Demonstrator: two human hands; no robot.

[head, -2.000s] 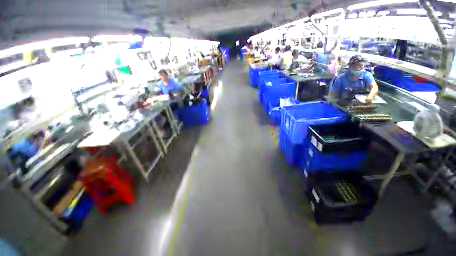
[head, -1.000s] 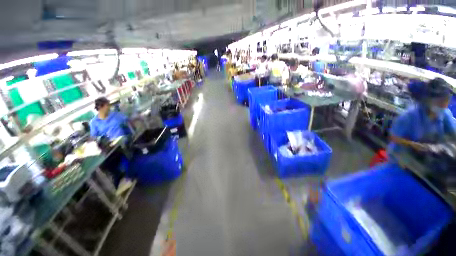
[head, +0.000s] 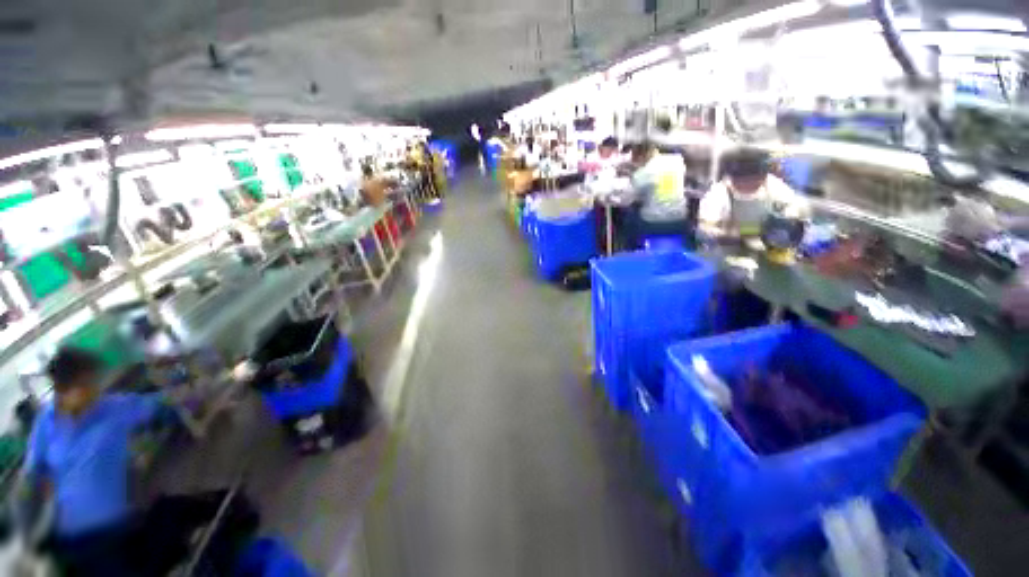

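Neither of my hands is in the picture. Nearest in front of me on the right is a large blue crate (head: 711, 440) with dark reddish parts inside, too blurred to name. Below it, cut off by the bottom edge, another blue crate (head: 903, 552) holds something white. A tall blue bin (head: 615, 327) stands just behind the large crate. The view is blurred.
A grey aisle floor (head: 485, 394) runs ahead between bench lines. At left are a person in blue (head: 96, 456), black and blue crates (head: 310, 389) and a bench (head: 243, 304). At right, people sit at a green-topped bench (head: 948, 366).
The view has moved forward along the aisle. The crate and person that were near on the right are gone; the left person in blue and the right-hand crates are closer.
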